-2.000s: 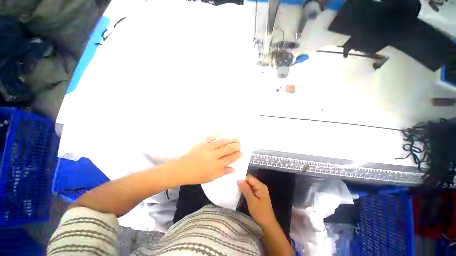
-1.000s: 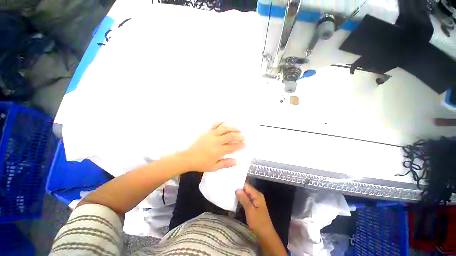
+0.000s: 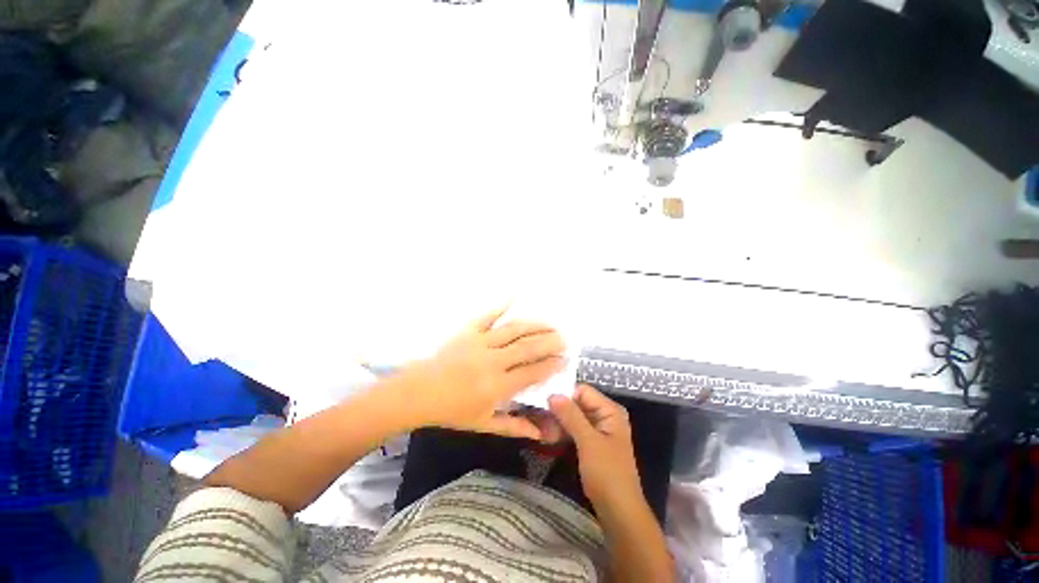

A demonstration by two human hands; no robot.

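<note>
A large white fabric piece (image 3: 376,194) covers the left of the table and reaches its front edge. My left hand (image 3: 501,370) lies on the fabric near that edge, fingers spread, its thumb curled below the edge. My right hand (image 3: 595,424) pinches the fabric's edge close beside my left thumb. The fingertips of both hands nearly meet. The sewing machine's needle area (image 3: 661,142) stands behind and to the right, away from my hands.
A measuring strip (image 3: 775,391) runs along the table's front edge. Black cords (image 3: 1003,353) lie in a heap at right. Black fabric strips (image 3: 855,57) drape over the machine. Blue crates stand at left (image 3: 68,376) and lower right (image 3: 877,512). White cloth (image 3: 718,490) hangs below the table.
The fabric flap that hung below the table edge is now drawn up under my hands. My right hand has moved up towards my left. My left thumb has moved down to the fabric's edge.
</note>
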